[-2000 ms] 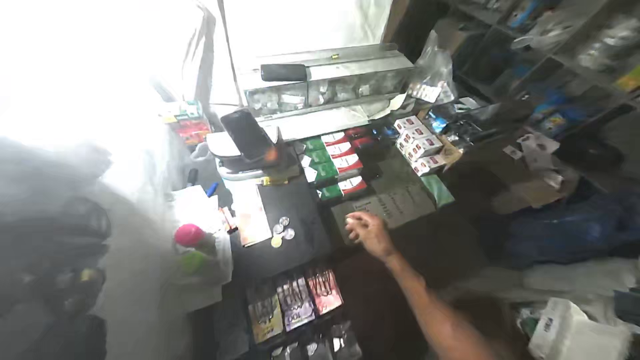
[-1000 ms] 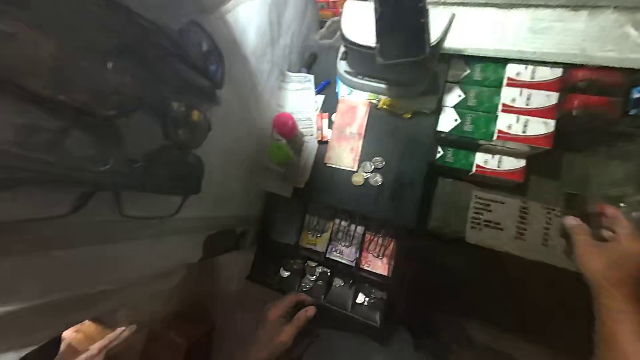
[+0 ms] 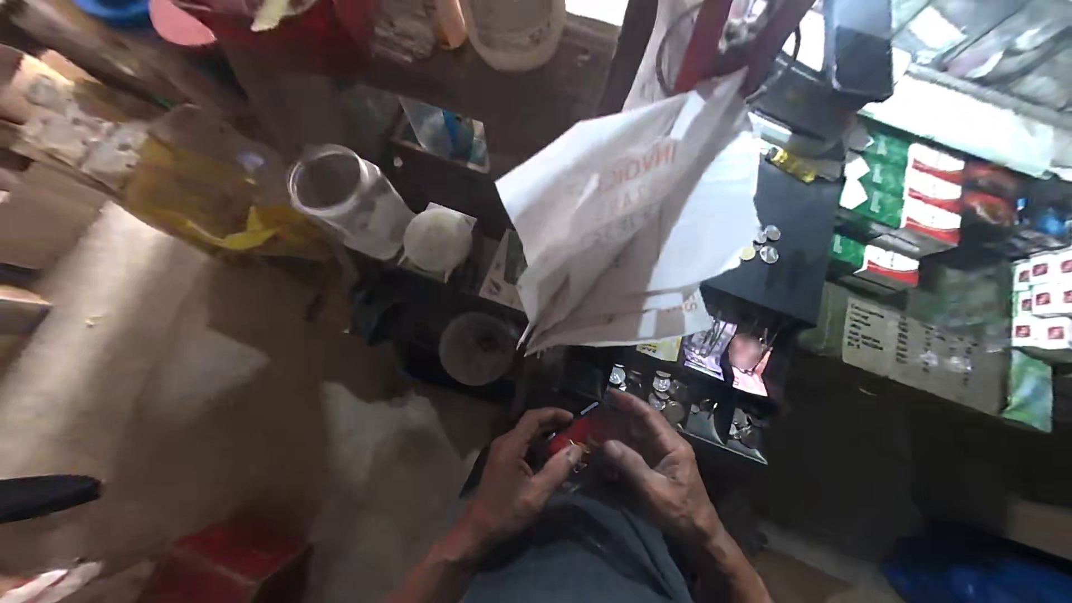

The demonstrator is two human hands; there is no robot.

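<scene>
Low in the view, my left hand (image 3: 523,473) and my right hand (image 3: 662,465) face each other in front of my lap. Both are on a small red object (image 3: 565,440) with something gold-coloured at its edge; blur hides what it is. Just beyond my hands sits a black cash drawer (image 3: 724,448) with coins (image 3: 662,385) in its compartments and banknotes (image 3: 708,347) under clips. A large white paper sheet (image 3: 620,209) bearing print hangs over the drawer's far left part. Several loose coins (image 3: 769,253) lie on the dark counter (image 3: 796,289) beyond.
Green, white and red cartons (image 3: 934,193) stand at the right, near a written cardboard sheet (image 3: 913,339). A clear jar (image 3: 347,197) and a white-lidded container (image 3: 437,241) are left of the paper. A yellow plastic bag (image 3: 226,209) lies further left, a red box (image 3: 234,561) below.
My right hand has left the cardboard sheet, and both hands are now together at a small red object before my lap. The view has swung left and down.
</scene>
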